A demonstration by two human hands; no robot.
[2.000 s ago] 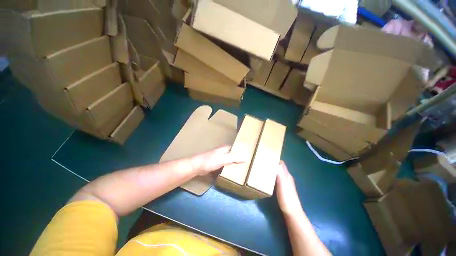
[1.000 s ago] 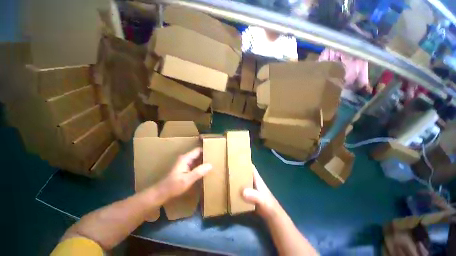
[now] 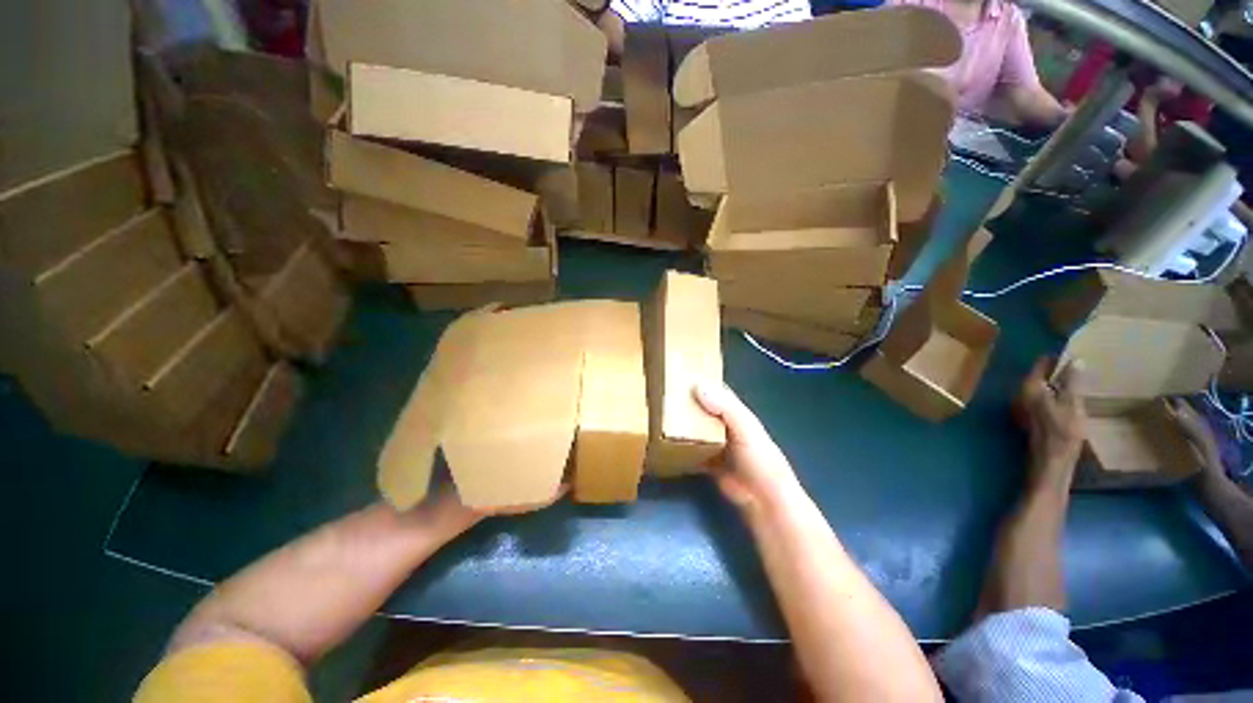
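An open brown mailer box (image 3: 687, 364) is in front of me, with two long narrow brown blocks side by side and a dark gap between them. Its lid (image 3: 515, 385) extends to the left, tilted up off the table, with rounded flaps at its edges. My left hand (image 3: 465, 508) is under the lid's near edge; its fingers are mostly hidden behind the cardboard. My right hand (image 3: 739, 446) grips the near right side of the box, thumb on top.
Stepped stacks of open boxes stand at left (image 3: 151, 302), back centre (image 3: 454, 206) and back right (image 3: 804, 213). A small open box (image 3: 941, 350) lies right, near a white cable (image 3: 811, 363). Another person's hands hold an open box (image 3: 1134, 433) at far right. A pink-clothed person is opposite.
My left hand has moved from the inner edge of the lid to beneath it. The lid has risen from lying flat, and the gap between the narrow blocks is wider. The neighbour's hands have come into view.
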